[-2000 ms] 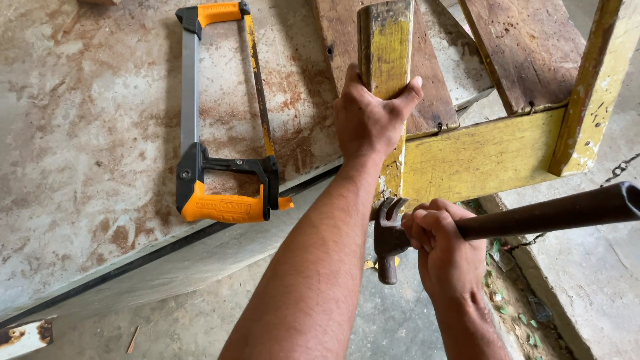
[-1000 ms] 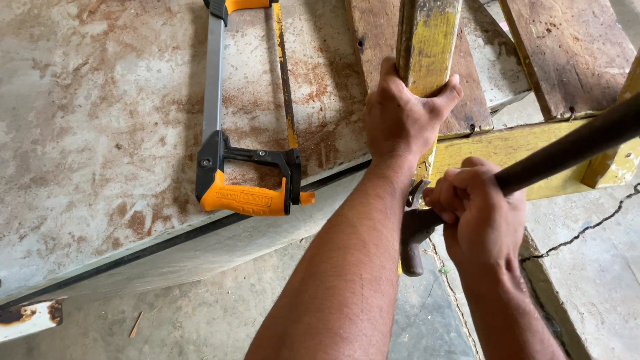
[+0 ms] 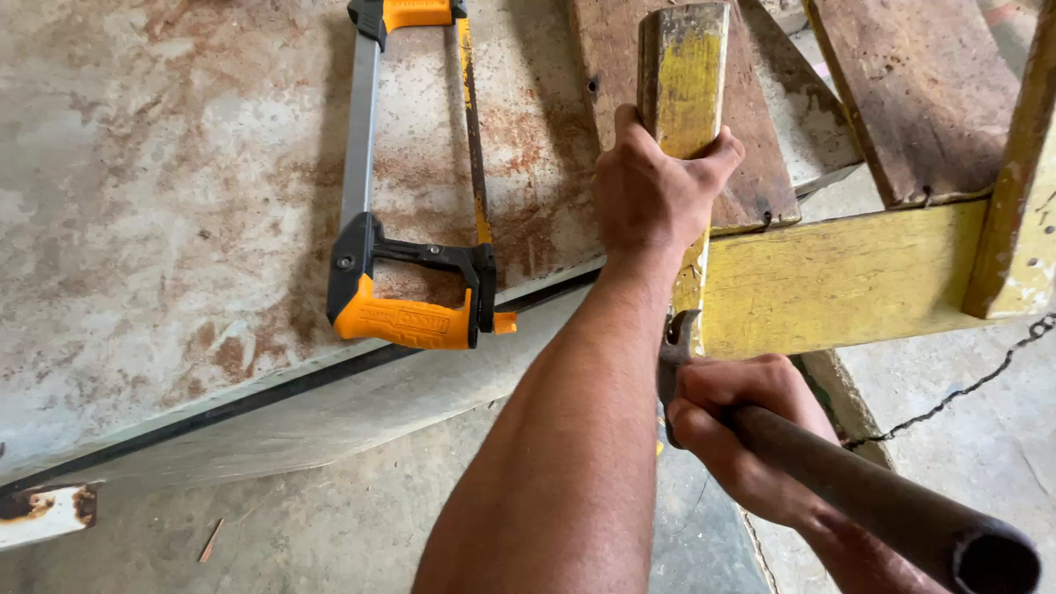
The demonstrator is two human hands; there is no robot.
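My left hand point(image 3: 656, 194) is wrapped around an upright yellow-painted wooden post point(image 3: 689, 91), its thumb and a finger showing on either side. Lower down, my right hand point(image 3: 742, 412) grips a claw hammer point(image 3: 874, 487) close to its head. The dark handle points toward the lower right. The hammer's claw lies against or very near the lower part of the post, just below my left wrist; the exact contact is hard to see. A hacksaw point(image 3: 404, 322) with an orange and black handle lies left of my hands, untouched.
The hacksaw rests on a rust-stained pale slab point(image 3: 206, 165) with a dark edge. A yellow wooden rail point(image 3: 841, 280) runs right from the post to another yellow upright point(image 3: 1015, 190). Brown boards point(image 3: 916, 91) lie behind it. Below is a concrete floor point(image 3: 330, 511) with a crack at right.
The hammer's handle has swung to point lower right, where it pointed to the right and up before. My left hand keeps its hold on the post.
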